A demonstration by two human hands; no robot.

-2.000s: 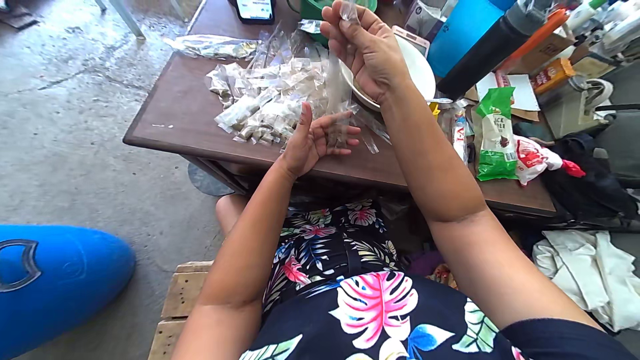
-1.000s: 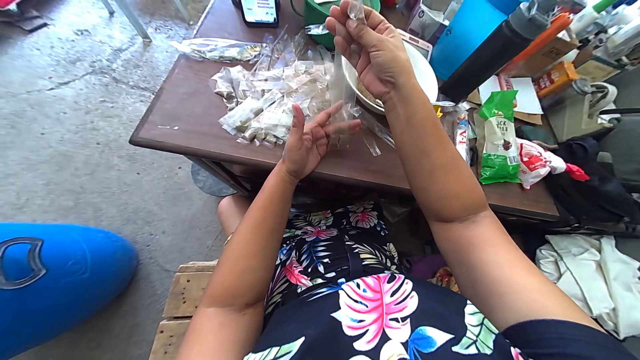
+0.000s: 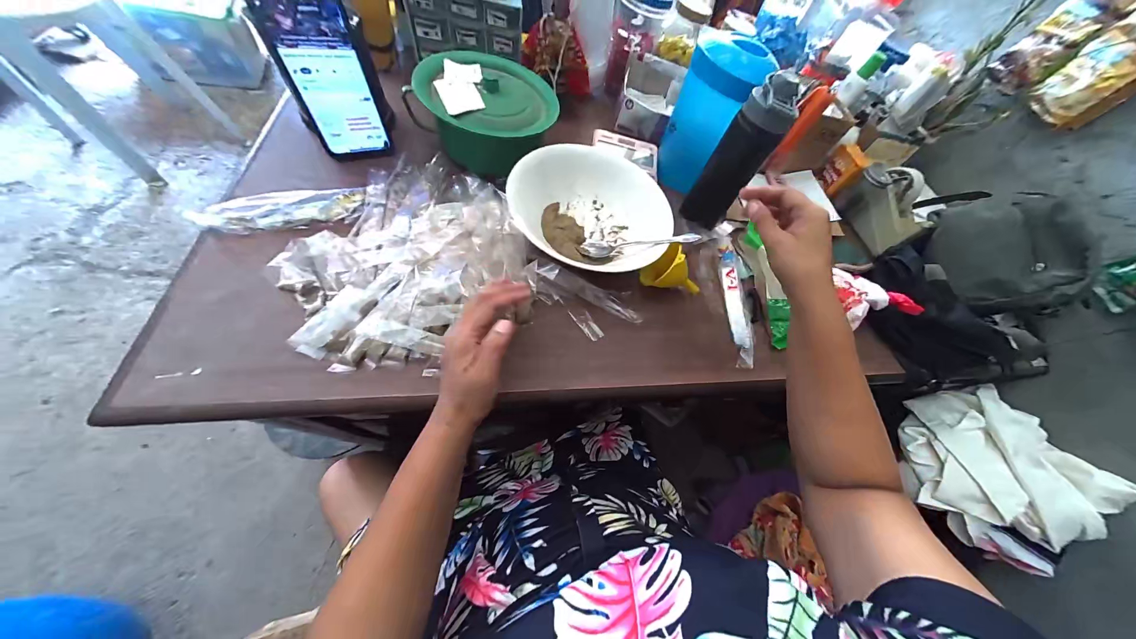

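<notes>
My left hand (image 3: 479, 351) rests at the right edge of a pile of small clear plastic packets (image 3: 399, 275) with brownish contents; part of a packet shows by its fingertips, but whether it is gripped is unclear. My right hand (image 3: 790, 231) is raised over the table's right side, near a black bottle (image 3: 741, 151), fingers curled; nothing plain shows in it. Between the hands stands a white bowl (image 3: 635, 191) with brown powder (image 3: 564, 229) and a metal spoon (image 3: 635, 245). Flat clear plastic sleeves (image 3: 595, 297) and a yellow funnel (image 3: 667, 269) lie beside the bowl.
Behind the bowl are a green lidded pot (image 3: 488, 133), a phone (image 3: 333, 84) standing upright, a pink scale (image 3: 626, 151) and a blue tumbler (image 3: 710, 89). A long plastic pack (image 3: 735, 302) lies at right. A backpack (image 3: 1021, 257) and white cloth (image 3: 1003, 470) are beyond the table (image 3: 266, 386).
My right hand has moved right, away from above the bowl, and no longer shows the clear plastic it held up. My left hand is at the packet pile. The view has tilted up.
</notes>
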